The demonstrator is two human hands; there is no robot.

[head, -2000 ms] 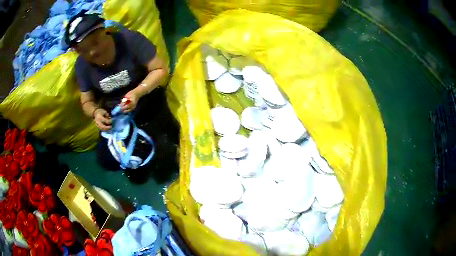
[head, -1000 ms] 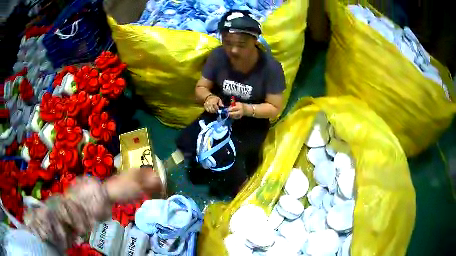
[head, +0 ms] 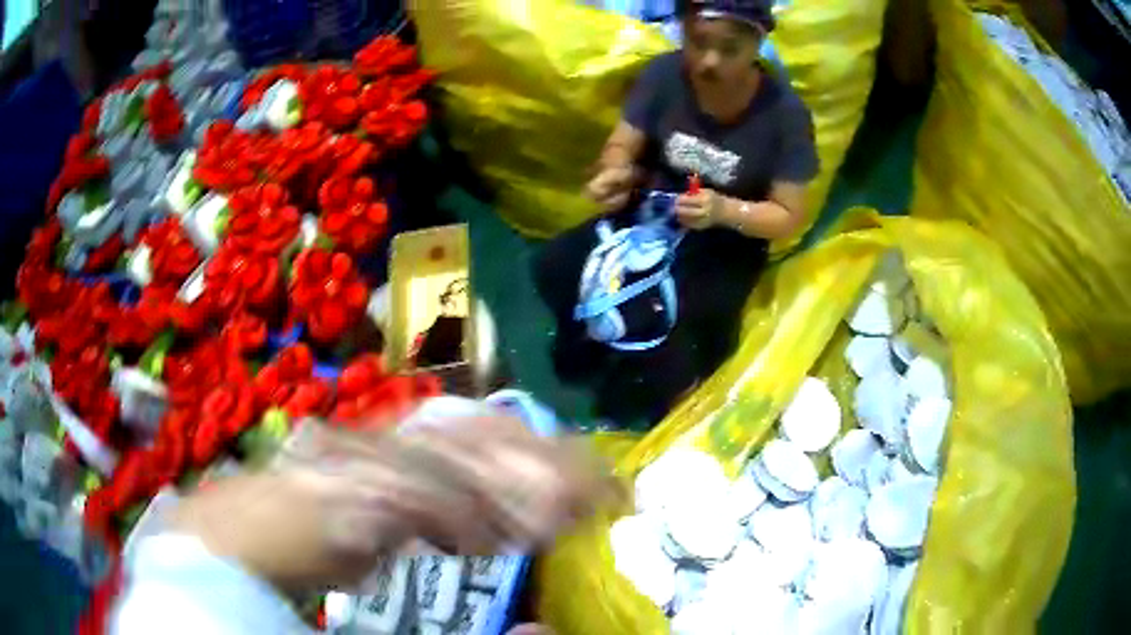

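My left hand (head: 496, 484) is badly blurred, reaching in from the lower left over the crate area, its fingers towards the yellow sack (head: 1005, 360). Whether it holds anything cannot be told. White fabric discs (head: 812, 416) lie loosely piled in the open sack at the lower right; the nearest are glare-bright. My right hand is not clearly visible; a small skin-coloured patch at the bottom edge is too little to identify.
A person (head: 719, 124) sits ahead holding light blue straps (head: 629, 285). Red plush flowers (head: 261, 217) are heaped at left. A gold box (head: 430, 298) stands between. Grey-white pots (head: 434, 589) sit in a blue crate (head: 506, 595). More yellow sacks (head: 533, 112) stand behind.
The view has swung left, so the sack and seated person sit further right and more flowers show. My left hand has entered and moved rightwards over the crate area, covering the light blue pieces there.
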